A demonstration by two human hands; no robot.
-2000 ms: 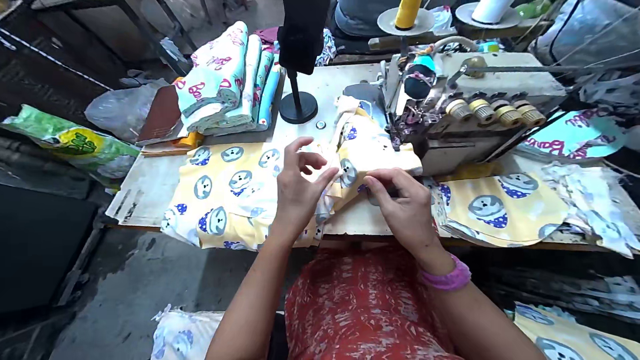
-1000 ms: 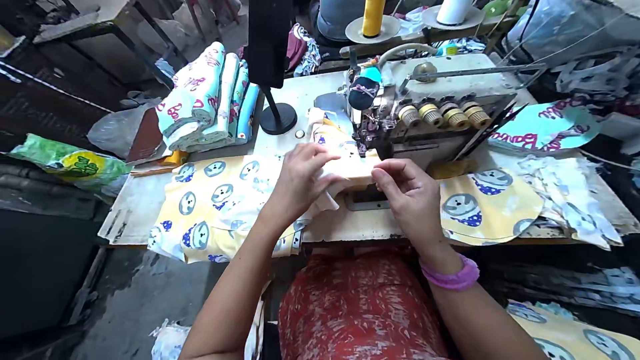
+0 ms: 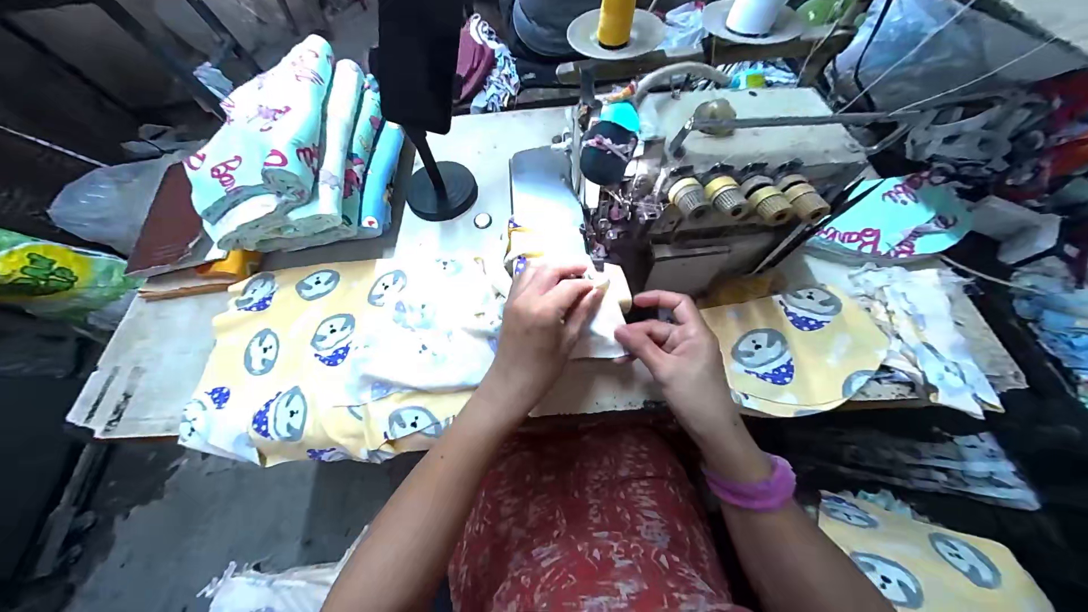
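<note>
My left hand (image 3: 548,319) pinches the edge of a pale fabric piece (image 3: 602,327) just in front of the needle area of an overlock sewing machine (image 3: 739,161). My right hand (image 3: 676,344) holds the same piece at its right corner between thumb and fingers; a pink scrunchie is round that wrist. To the left, yellow printed fabric (image 3: 331,340) spreads over the table, joined or overlapped with whitish cloth near my left hand; which one, I cannot tell. More cut yellow pieces (image 3: 786,348) lie right of my right hand.
Folded printed cloths (image 3: 280,161) are stacked at the back left. A black stand (image 3: 441,191) rises behind the fabric. Thread cones (image 3: 614,24) stand behind the machine. White fabric scraps (image 3: 935,340) and a mint printed piece (image 3: 892,217) lie right; the table's front edge (image 3: 595,404) is near my lap.
The pale piece between my hands now lies flatter before the needle area. My right thumb and fingers have shifted to its lower right corner. The view has moved somewhat.
</note>
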